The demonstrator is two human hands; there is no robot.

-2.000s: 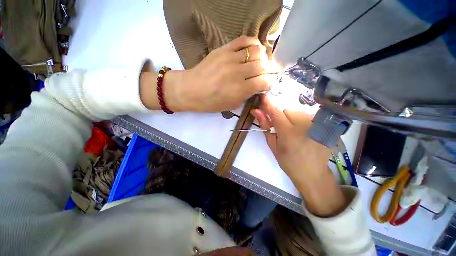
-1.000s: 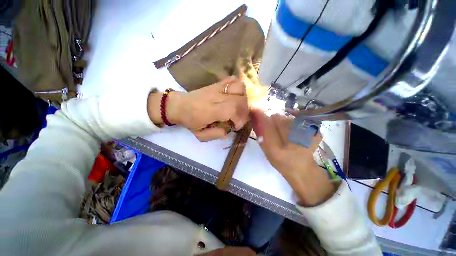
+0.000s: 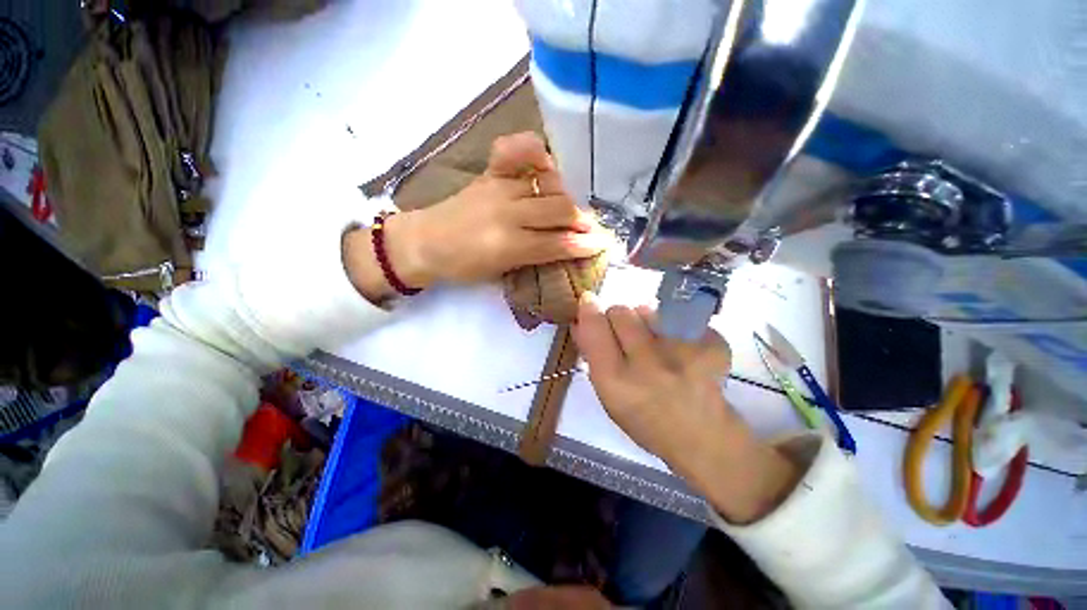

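Observation:
A khaki-brown fabric panel (image 3: 483,149) with a zipper along its upper left edge lies left of the sewing machine's lit needle (image 3: 614,232). My left hand (image 3: 501,226) presses on the panel, fingertips close to the needle. Folded brown fabric (image 3: 554,290) shows below those fingers. My right hand (image 3: 650,375) is at the fold's lower right, fingertips on the cloth, a thin silver rod (image 3: 536,380) sticking out from it to the left. A narrow brown strip (image 3: 550,405) runs from the fold over the table edge. The needle tip is lost in glare.
The white machine head (image 3: 572,113) stands at upper right, with a grey block (image 3: 688,305). Right lie thread snips (image 3: 802,391), a dark flat rectangle (image 3: 884,355) and orange-handled scissors (image 3: 939,459). Brown pieces (image 3: 113,155) are piled at left. A blue bin (image 3: 337,465) is below the ruler-like edge (image 3: 429,414).
The view has shifted. The panel has turned and slid further under my left hand, which now lies flatter with fingers extended. Folded cloth now shows between my hands. My right hand sits lower.

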